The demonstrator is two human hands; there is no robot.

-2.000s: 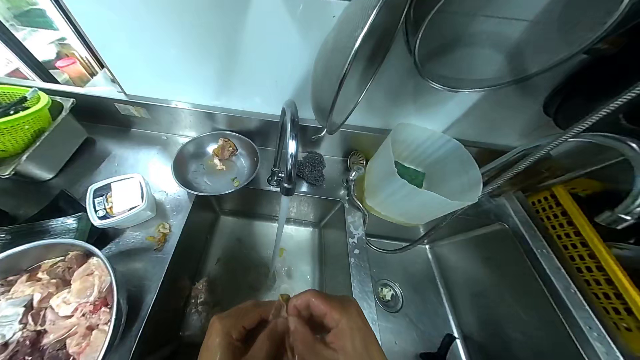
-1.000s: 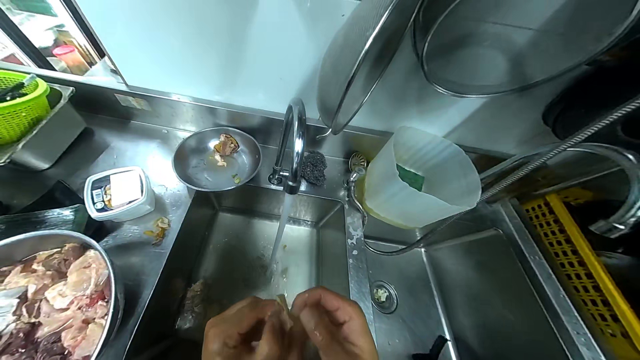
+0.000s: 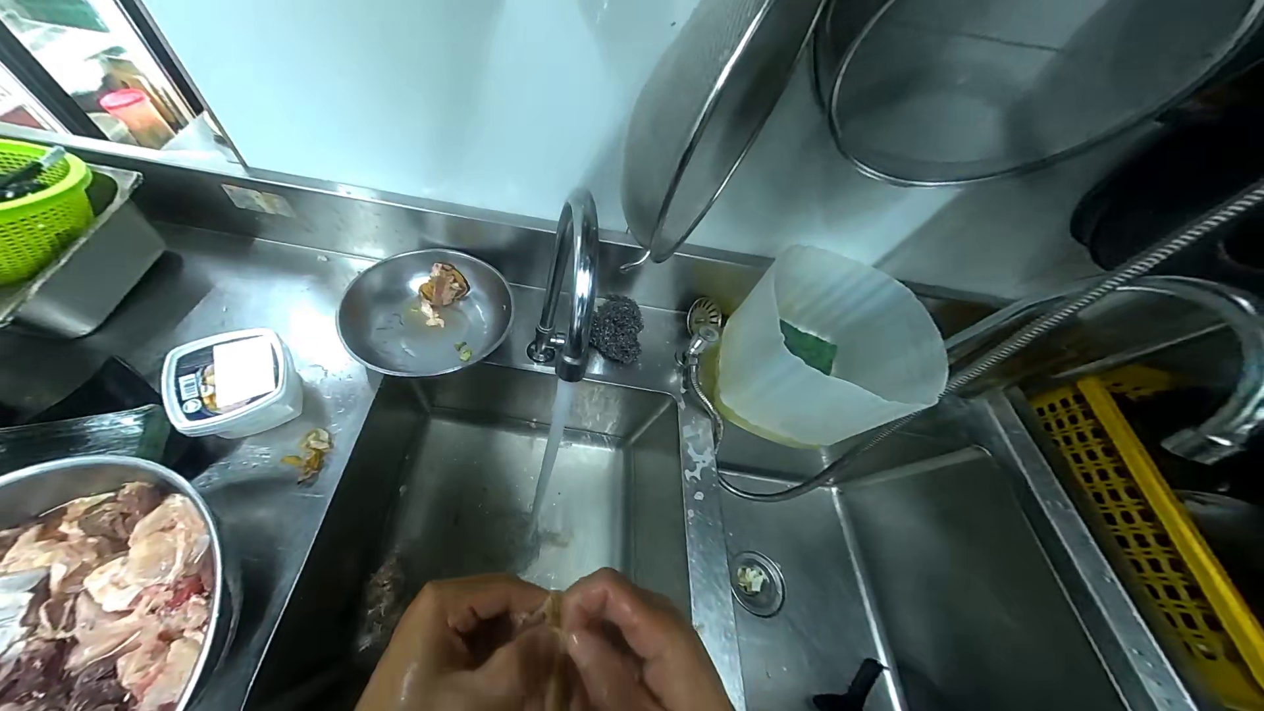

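Note:
My left hand and my right hand meet over the near end of a steel sink basin. Between their fingertips they pinch a small, thin, yellowish-brown piece, too small to identify. Behind them, water runs from the chrome faucet into the basin. A steel bowl holding a brown and pale scrap stands behind the basin on the left. At the lower left a large metal bowl is full of raw meat pieces.
A lidded plastic tub and a wet yellowish scrap lie on the left counter. A steel scourer sits beside the faucet. A translucent bucket, a flexible hose and a yellow crate are at the right. Mesh strainers hang behind.

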